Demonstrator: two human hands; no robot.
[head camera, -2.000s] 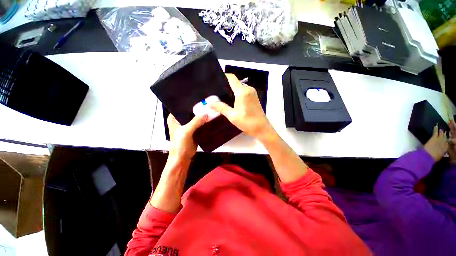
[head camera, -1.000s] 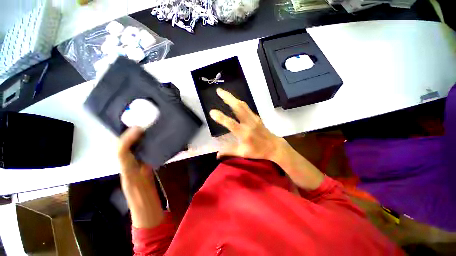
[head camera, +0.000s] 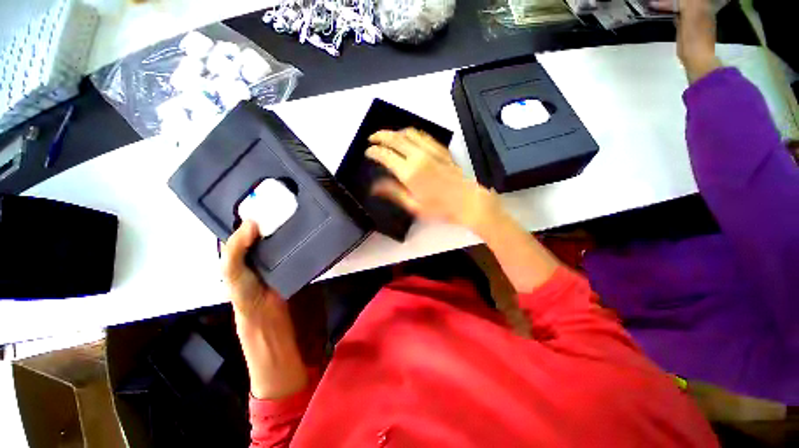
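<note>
My left hand (head camera: 251, 267) holds a black insert (head camera: 302, 232) tilted above the bench, its thumb on the white case (head camera: 268, 207) in the cut-out. Black box base (head camera: 380, 116) lies on the bench to the right of the insert, turned at an angle. My right hand (head camera: 429, 179) is blurred and lies over the base, hiding much of its inside; whether the fingers grip it I cannot tell. No cable shows in the base. A filled box (head camera: 543, 144) with a white case in its cut-out lies further right.
Black inserts (head camera: 57, 247) stand at the far left. A clear bag of white cases (head camera: 210, 77) and a cable pile (head camera: 326, 21) lie behind. An open carton (head camera: 66, 394) is below the bench edge. A second person's purple sleeve (head camera: 734, 149) reaches over the bench at right.
The insert in my left hand has shifted slightly right and shows more of its side. The base has turned, and my right hand has moved over it. The second person's arm has come in.
</note>
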